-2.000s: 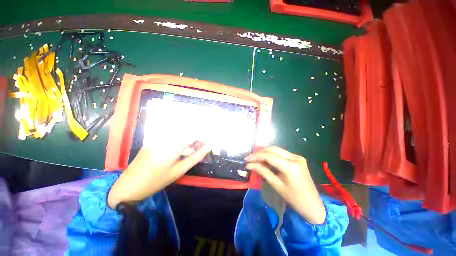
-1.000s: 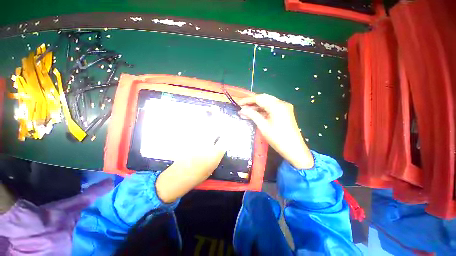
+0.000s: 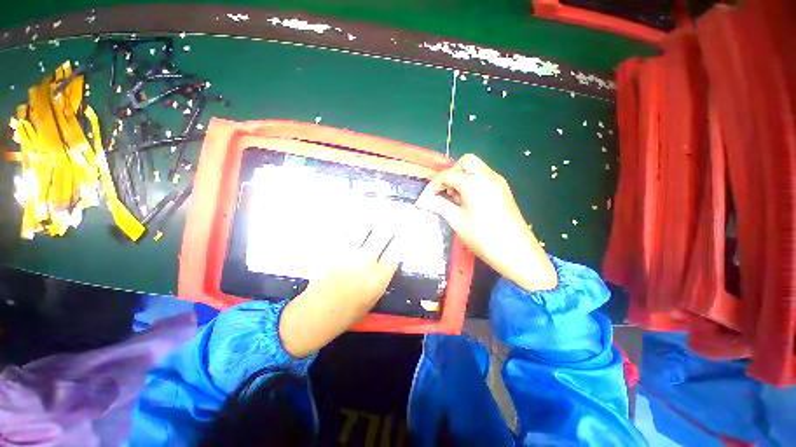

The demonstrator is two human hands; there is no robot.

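Observation:
An open tablet unit [image 3: 332, 295] lies in an orange-red foam tray [image 3: 199, 209] in front of me. Most of its inside is lost in white glare. My left hand [image 3: 345, 284] lies over the middle of the unit, its fingertips washed out by the glare; whether it holds anything cannot be seen. My right hand [image 3: 476, 205] is at the unit's upper right corner, with thumb and fingertips pinched close together. Glare and the fingers hide whatever is between them.
Yellow flex strips [image 3: 57, 157] and a tangle of black cabled parts [image 3: 144, 131] lie at the left. Stacked red foam trays [image 3: 672, 183] lean at the right. White specks dot the green bench [image 3: 367, 96]. Another trayed unit [image 3: 602, 22] shows at the top right. A purple sleeve [image 3: 113, 375] is at the lower left.
My right hand moved from the unit's lower right to its upper right corner. The thin black part seen at its fingertips one second ago no longer shows clearly. My left hand moved slightly right.

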